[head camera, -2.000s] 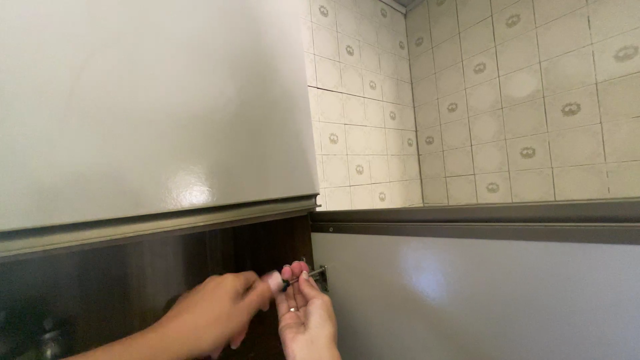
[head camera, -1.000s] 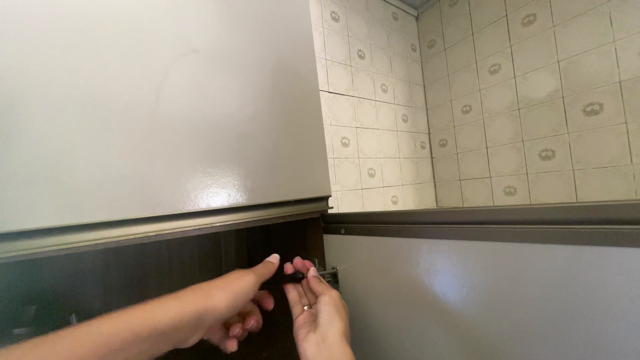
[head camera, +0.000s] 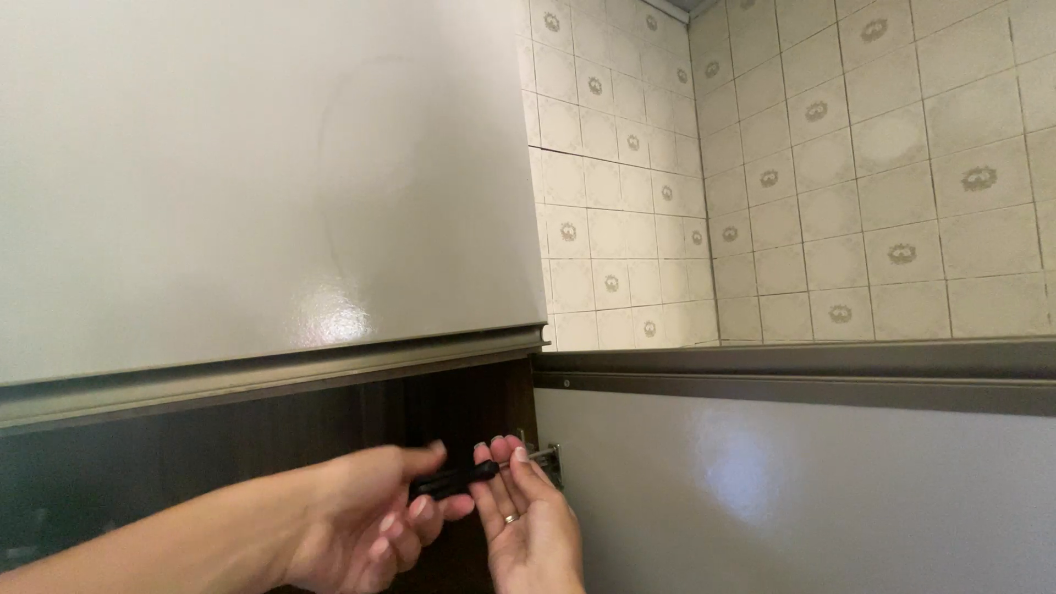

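Observation:
A screwdriver (head camera: 458, 480) with a black handle lies nearly level at the lower middle, its thin metal shaft pointing right to a metal cabinet hinge (head camera: 554, 462). My left hand (head camera: 363, 511) comes in from the lower left, its thumb above the handle and its fingers curled below, loosely around it. Palm toward me, my right hand (head camera: 528, 516), with a ring on one finger, steadies the shaft just ahead of the handle between thumb and fingertips. The hinge sits at the inner edge of a light cabinet door (head camera: 784, 487). The tip is too small to make out.
A large glossy light panel (head camera: 247, 181) with a metal edge profile (head camera: 289, 367) fills the upper left. Below it is the dark cabinet interior (head camera: 206, 445). A dark profile (head camera: 784, 363) runs along the door's top. Patterned wall tiles (head camera: 825, 190) stand behind.
My left hand was blurred and near the handle two seconds ago; its fingers have shifted around the handle since. My right hand has stayed by the shaft and hinge.

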